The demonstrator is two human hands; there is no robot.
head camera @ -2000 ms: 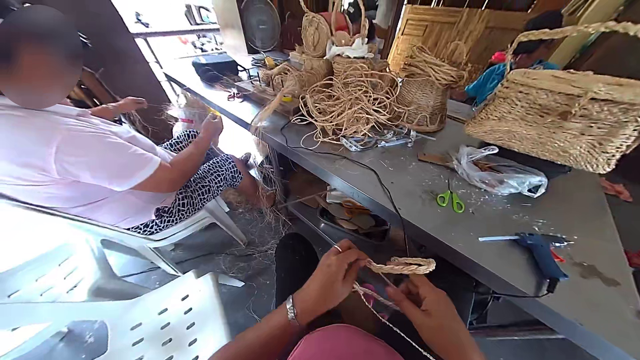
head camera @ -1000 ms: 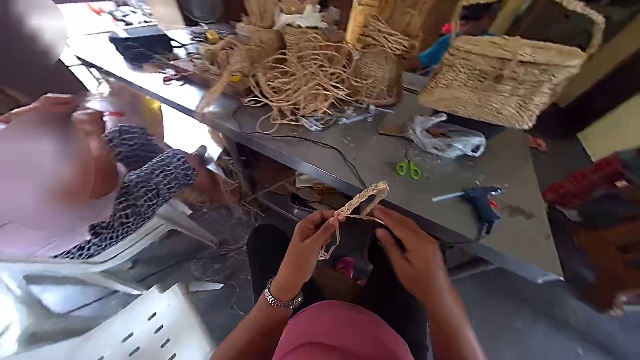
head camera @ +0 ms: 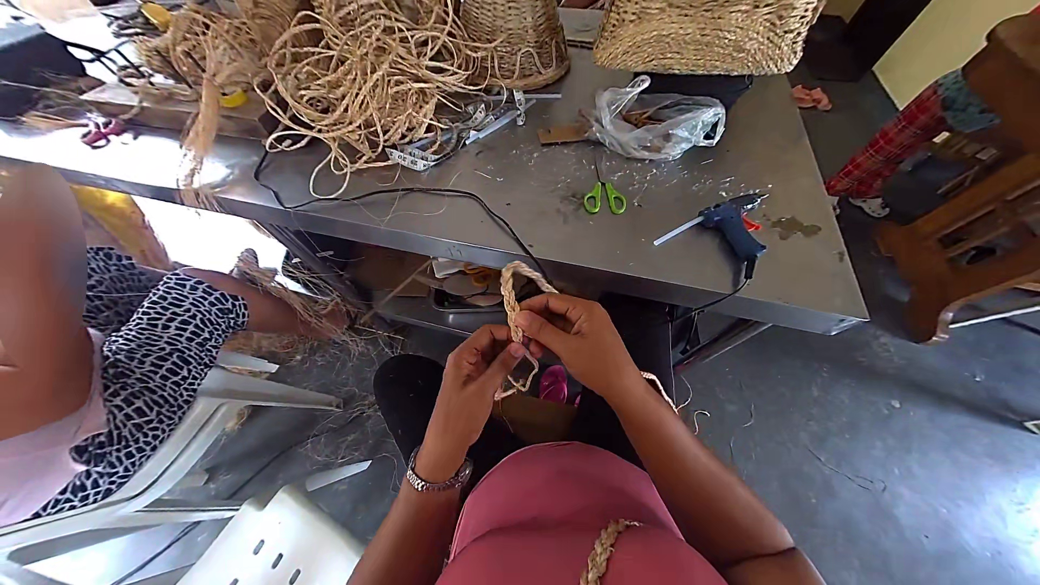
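Observation:
A braided natural-fiber cord arches up between my two hands above my lap. My left hand, with a metal-link watch band at the wrist, pinches the braid's lower part between thumb and fingers. Close against it, my right hand grips the same cord with thumb and forefinger. A thin loop of the strand hangs below the fingertips. Beyond my right forearm more thin cord shows, and a piece of braid lies on my pink shirt.
On the metal table are green-handled scissors, a glue gun, a plastic bag, a measuring tape, coiled rope and woven baskets. A seated person and a white plastic chair are at left.
My right hand has come in from beside the braid to its lower part, against my left hand. The braid now arches upward instead of slanting to the right. The view has tilted down.

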